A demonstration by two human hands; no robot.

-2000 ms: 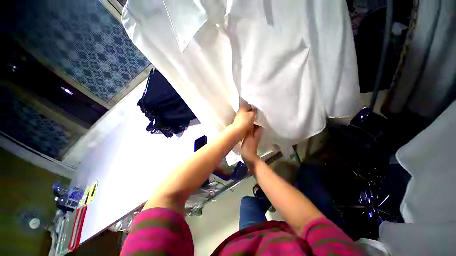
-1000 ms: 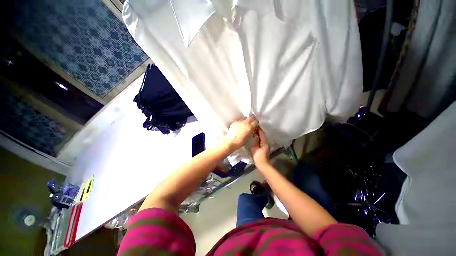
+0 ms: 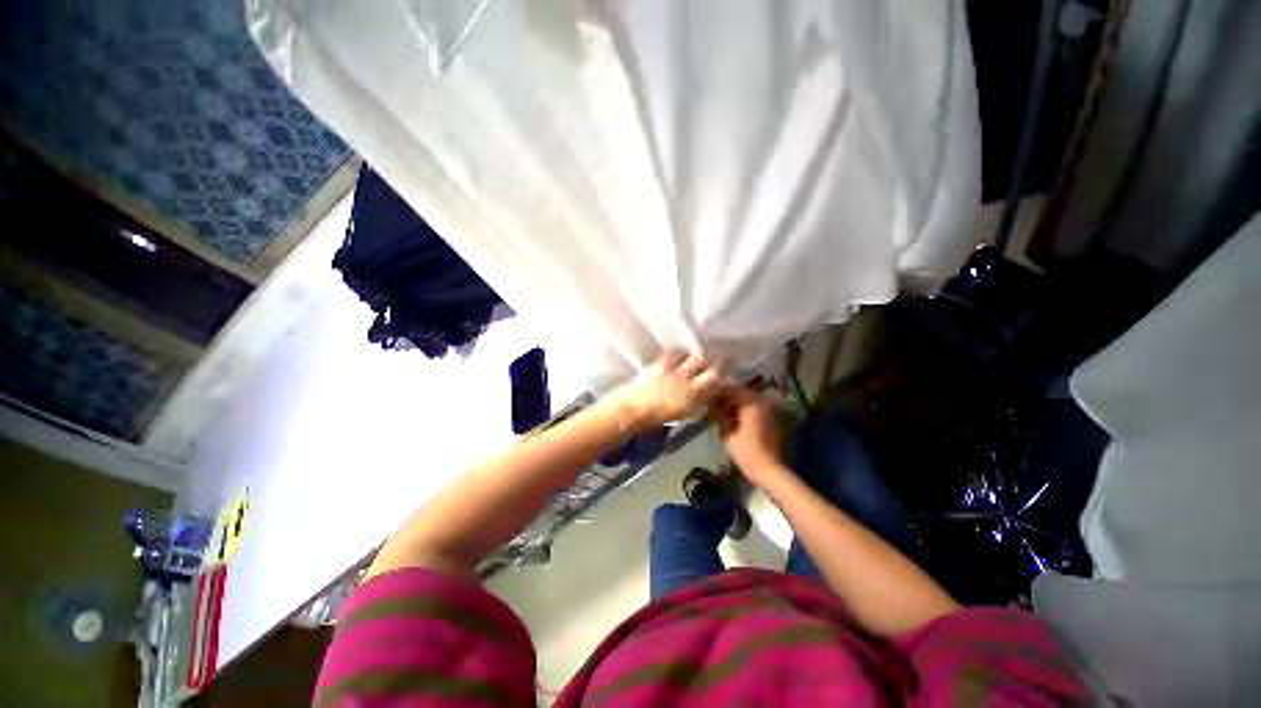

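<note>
A white shirt [image 3: 664, 166] hangs in front of me, its collar point at the upper left edge of the view. My left hand [image 3: 675, 389] grips the lower front of the shirt, and folds run from the fingers up the cloth. My right hand [image 3: 748, 426] is just right of it, at the bottom of the shirt, with its fingertips close to my left fingers. The right fingers are blurred, so what they hold cannot be told. No button is visible.
A white table [image 3: 346, 457] stands at the left with a dark garment pile [image 3: 415, 270], a black phone [image 3: 528, 390] and red-edged folders [image 3: 206, 625]. Glossy black bags [image 3: 1003, 484] lie at the right. Another white garment [image 3: 1182, 429] hangs at the right edge. A grey post [image 3: 1034, 125] stands behind.
Both hands have moved down the shirt front, pulling the cloth lower and toward me. The collar has shifted up and left in view. The right hand now sits slightly apart from the left.
</note>
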